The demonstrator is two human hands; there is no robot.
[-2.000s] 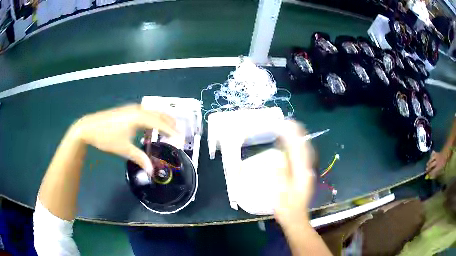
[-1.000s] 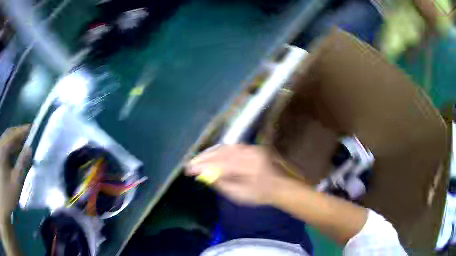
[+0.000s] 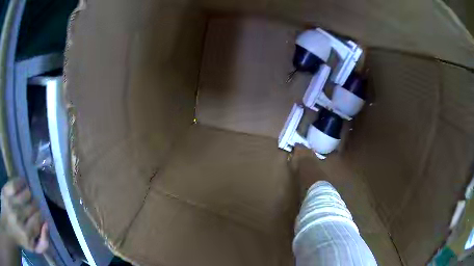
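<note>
Three white-and-black cameras with flat white brackets lie close together inside a deep brown carton [image 3: 244, 78]: an upper one [image 3: 314, 44], a middle one [image 3: 348, 98] and a lowest one [image 3: 325, 137]. My right hand [image 3: 305, 162] reaches down into the carton from a white sleeve, at the bracket side of the lowest camera. It is dim and its fingertips are hidden, so its grip cannot be told. My left hand [image 3: 23, 215] is at the far left edge of the picture, its fingers curled over the bench edge [image 3: 6, 130].
The carton's walls surround my right arm. A grey frame [image 3: 39, 65] and a curved white strip [image 3: 57, 140] stand left of the carton, with a dark gap between them. A pale edge piece [image 3: 458, 213] shows at the lower right.
The view has swung right and down from the bench into the carton. My right hand has moved from beside the bench edge down into the carton, to the lowest camera.
</note>
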